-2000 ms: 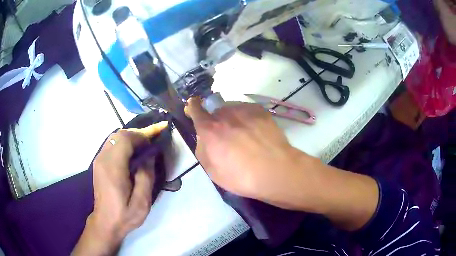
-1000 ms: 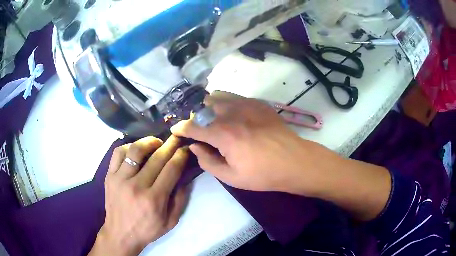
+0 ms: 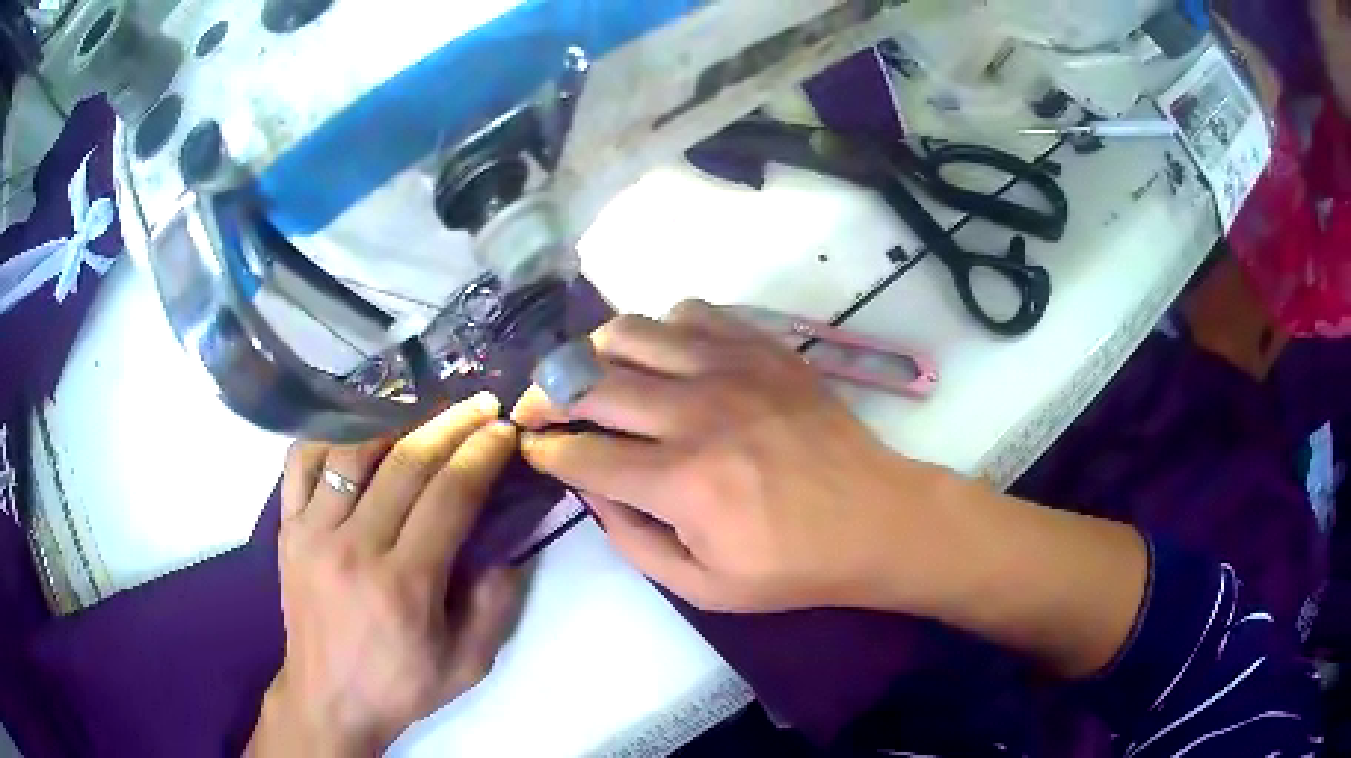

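Note:
Dark purple cloth [image 3: 178, 622] lies on the white table from the left, passes under both hands and hangs over the front edge. My left hand [image 3: 378, 570], with a ring, presses the cloth flat with its fingertips just in front of the needle area. My right hand [image 3: 726, 452], with a grey band on one finger, pinches the cloth edge close beside the left fingertips. The white and blue sewing machine head [image 3: 400, 89] is above them. The needle and presser foot are blurred and partly hidden.
Pink-handled snips [image 3: 867, 360] lie right of my right hand. Large black shears [image 3: 948, 222] lie beyond. A slim pale tool [image 3: 1104, 131] and a printed label [image 3: 1218, 133] are at the right end. A white bow [image 3: 82, 237] sits on purple cloth at upper left. A person in red is at right.
My left hand has gone from a raised, curled grip to flat on the cloth. My right hand has drawn back slightly from the needle area, beside it. The view has shifted.

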